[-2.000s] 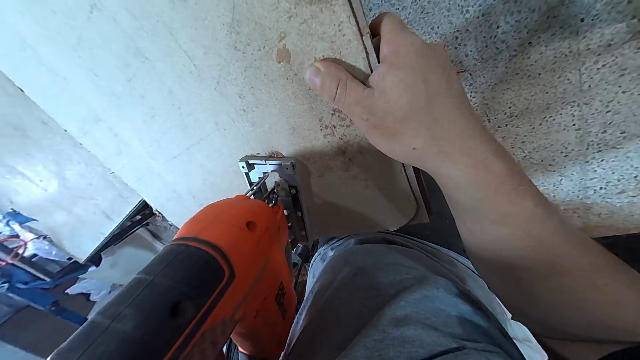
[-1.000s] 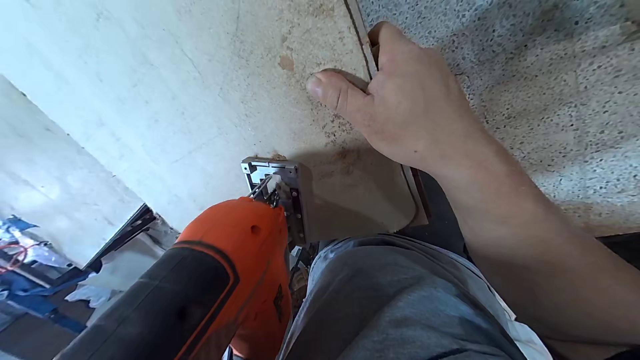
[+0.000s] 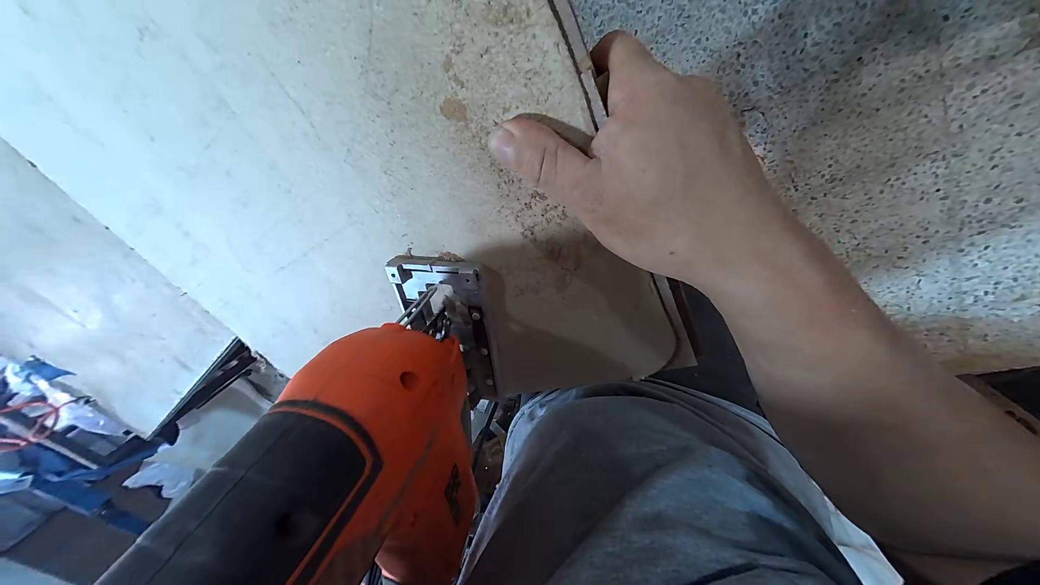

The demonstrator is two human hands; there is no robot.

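My right hand grips the side edge of a pale, worn board, thumb on its top face and fingers curled around the edge. Left of the hand and lower down, an orange and black jigsaw rests its metal base plate on the board. A little dust lies at the plate's front end. The blade's contact with the board is hidden. The saw's black body runs out at the lower left, and my left hand is not in view.
Speckled stone flooring lies right of the board. A leg in grey trousers is close below the board's near edge. At the lower left are blue and white cloth-like items, an orange cord and another pale panel.
The jigsaw's base plate is slightly closer to the brown stain on the board than two seconds ago. My right hand keeps its grip at the same part of the edge.
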